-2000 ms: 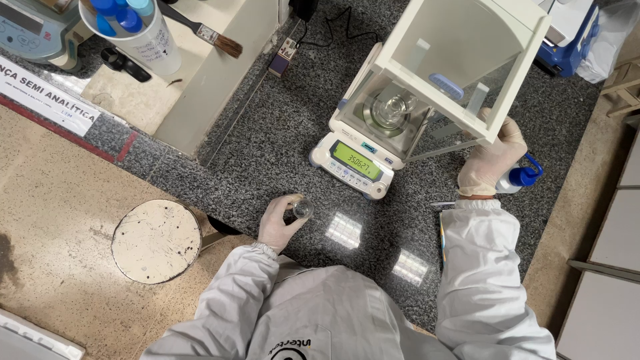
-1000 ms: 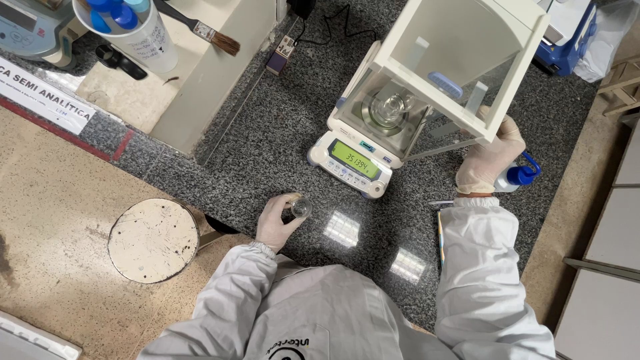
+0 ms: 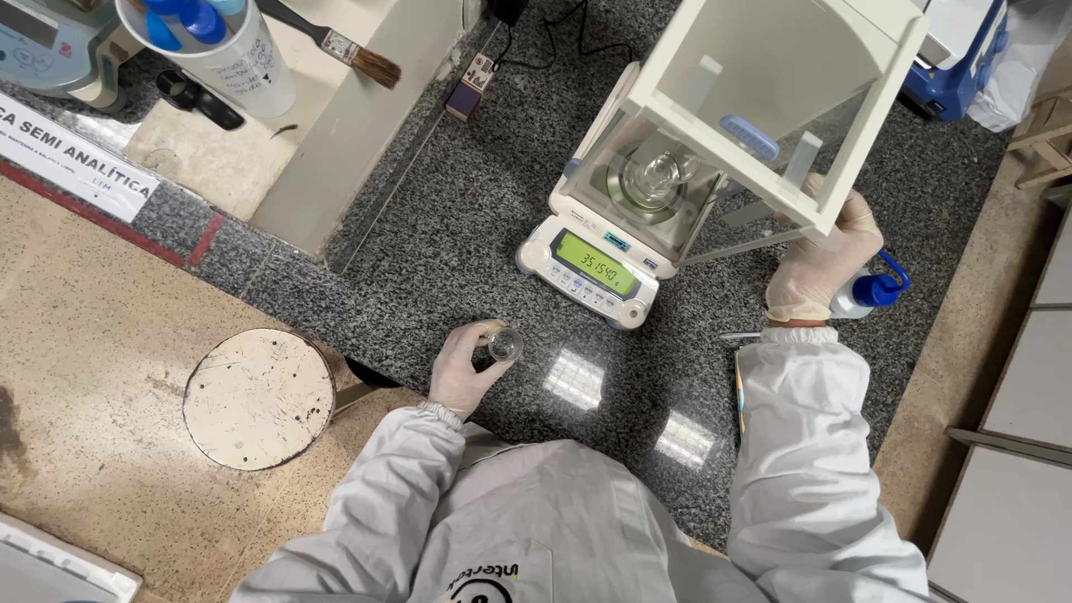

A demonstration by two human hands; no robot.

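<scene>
My gloved left hand (image 3: 469,364) holds a small clear glass vessel (image 3: 505,344) between thumb and fingers, over the front part of the granite counter. In front stands an analytical balance (image 3: 591,266) with a glass draft shield and a lit green display. A clear glass vessel (image 3: 657,176) stands on its round metal pan inside the chamber. My gloved right hand (image 3: 825,247) is at the right side of the draft shield, its fingers partly hidden behind the frame; whether they grip it cannot be told.
A blue-capped bottle (image 3: 875,291) is beside my right wrist. Left of the balance lie a small box (image 3: 471,86) and a black cable. Farther left are a brush (image 3: 352,50), a plastic cup of blue-capped items (image 3: 260,75) and a round stool (image 3: 260,399). A pen (image 3: 740,336) lies near my right sleeve.
The number on the balance display has changed between frames. Both hands stay in nearly the same places, and the small glass vessel remains in my left hand.
</scene>
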